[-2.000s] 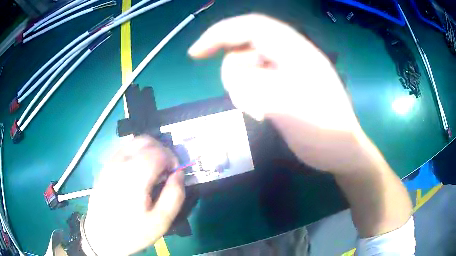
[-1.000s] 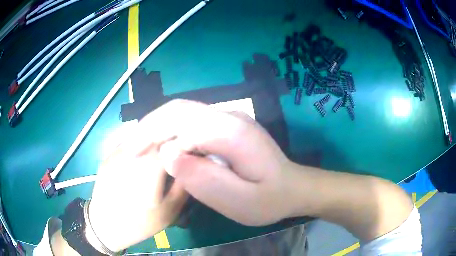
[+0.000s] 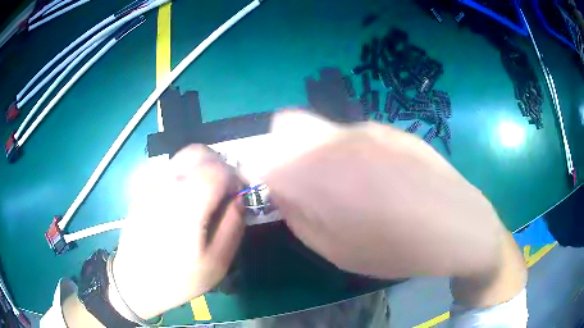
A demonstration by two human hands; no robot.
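Observation:
My left hand (image 3: pixel 182 224), overexposed, is closed around the wire-end part of a white sheathed cable (image 3: pixel 96 229). Thin blue and red wire ends (image 3: pixel 244 192) stick out at its fingertips. The cable's red/black end plug (image 3: pixel 57 235) lies at the left. My right hand (image 3: pixel 390 202) is blurred, with its fingertips beside the wires; I cannot tell whether it holds a small connector. Both hands are over the white reference card (image 3: pixel 246 154), mostly hidden. A small dark, ribbed shape shows between the hands; I cannot tell if it is a housing or print.
Black tape (image 3: pixel 237 128) borders the card. A pile of black housings (image 3: pixel 406 77) lies right of it, another heap (image 3: pixel 526 90) farther right. White cables (image 3: pixel 70 70) fan at upper left. Yellow tape (image 3: pixel 164 45) crosses the table. Blue bin rims (image 3: pixel 493 16) show at upper right.
My right hand came from over the housing pile down to my left hand, then shifted right, uncovering the wire ends between them. My left hand stays closed in about the same place.

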